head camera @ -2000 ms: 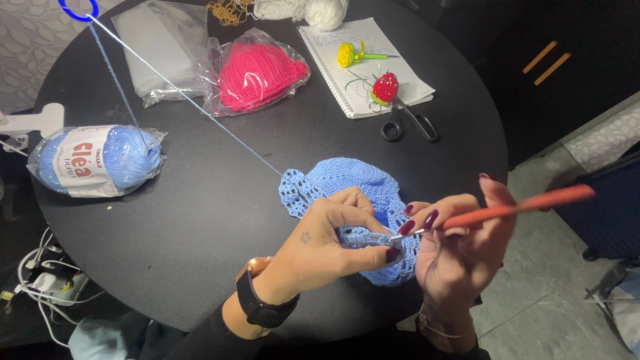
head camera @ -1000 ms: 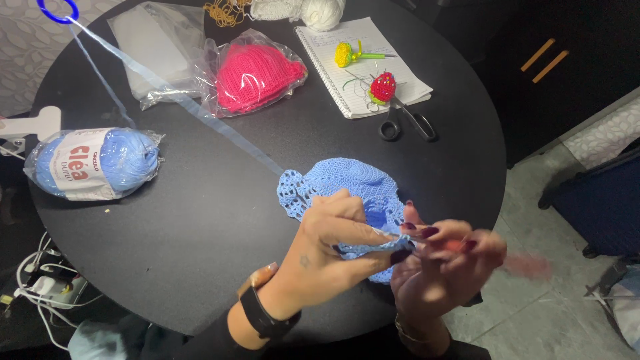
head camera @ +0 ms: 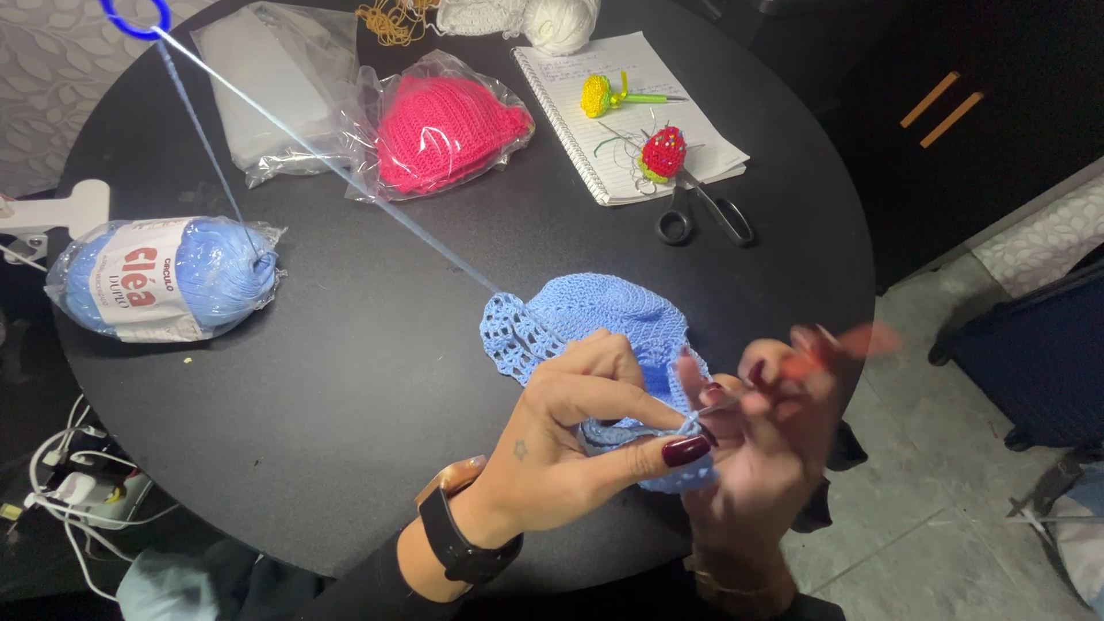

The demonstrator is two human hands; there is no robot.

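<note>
A light-blue crocheted piece (head camera: pixel 608 315) with a lacy openwork edge lies near the table's right front. My left hand (head camera: pixel 573 440), with a black watch at the wrist, pinches its edge between thumb and finger. Close at its right, my right hand (head camera: pixel 759 431) holds a crochet hook with a red-orange handle (head camera: pixel 849 343), blurred, its tip at the pinched stitches. Blue yarn (head camera: pixel 414 226) runs from the work up to a blue ring (head camera: pixel 138 13), then down to a wrapped blue yarn skein (head camera: pixel 164 278) on the left.
Behind the work lie a bagged pink crocheted piece (head camera: pixel 444 134), a clear plastic bag (head camera: pixel 276 95), a white yarn ball (head camera: pixel 561 21) and a spiral notebook (head camera: pixel 638 52) bearing writing. Yellow (head camera: pixel 597 95) and red (head camera: pixel 664 153) crocheted items rest on it, beside black-handled scissors (head camera: pixel 724 216). Cables (head camera: pixel 65 483) hang lower left.
My right hand and the hook have moved and are blurred; the handle, sharp and pointing right two seconds ago, is now a smear above the fingers. My left hand keeps its pinch on the blue piece.
</note>
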